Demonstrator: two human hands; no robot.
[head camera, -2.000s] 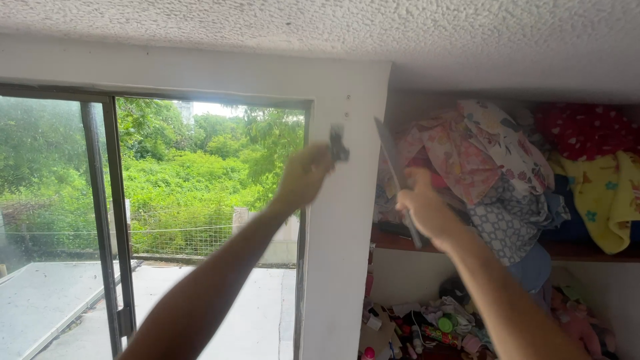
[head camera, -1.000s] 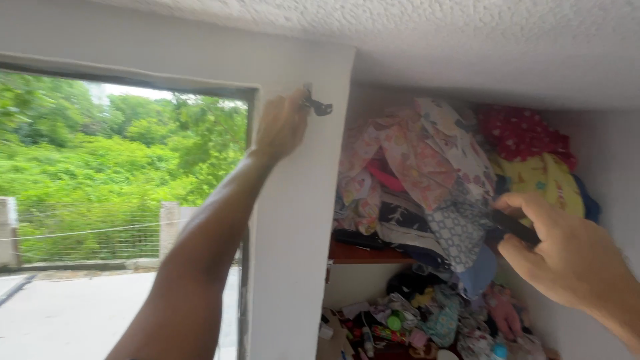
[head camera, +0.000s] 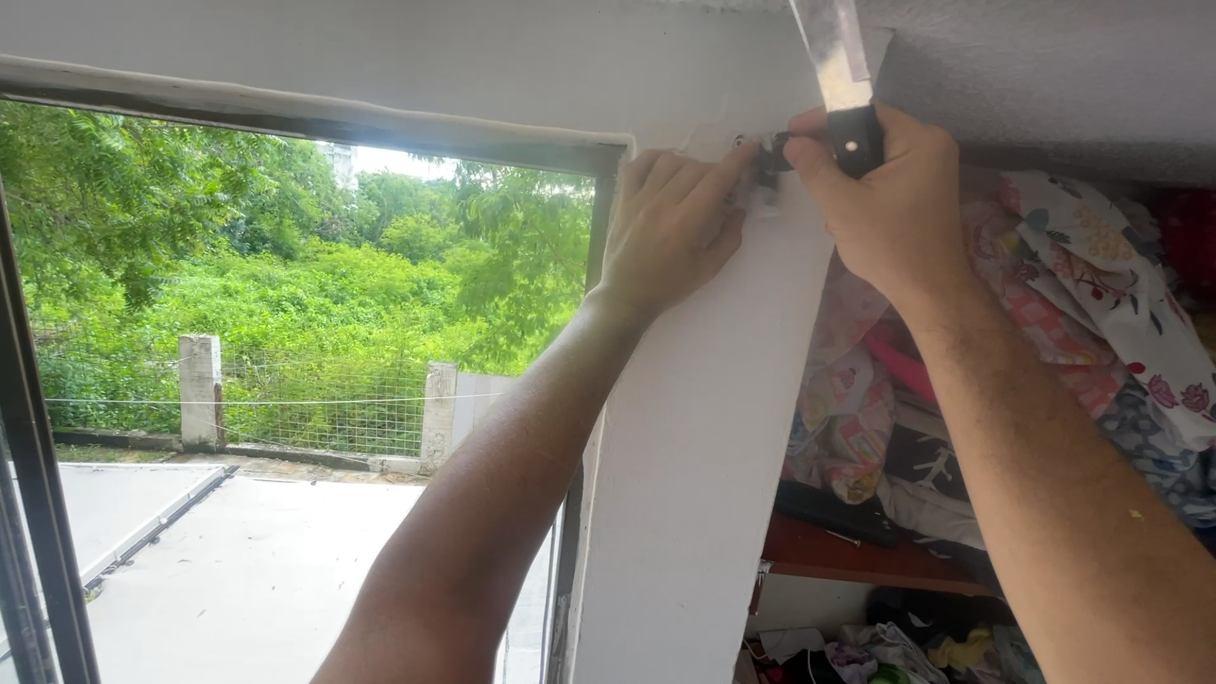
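Observation:
Against the white wall beside the window frame, my left hand (head camera: 674, 223) lies with its index fingertip at a small dark bracket (head camera: 768, 163). My right hand (head camera: 883, 195) grips the black handle of a knife (head camera: 841, 62), its metal blade pointing up toward the ceiling. The thumb and index finger of my right hand are at the right side of the bracket, and whether they pinch it cannot be told. Part of the bracket is hidden by the fingers.
At left is a window with a dark frame (head camera: 605, 228). To the right, piled clothes (head camera: 1092, 247) fill a recess above a reddish-brown shelf (head camera: 855, 556), where a screw (head camera: 829, 536) lies. More mixed items sit below. The textured ceiling is close overhead.
My right hand has moved from in front of the clothes to the bracket, bringing the knife with it. My left hand remains at the bracket. The view is closer to the wall.

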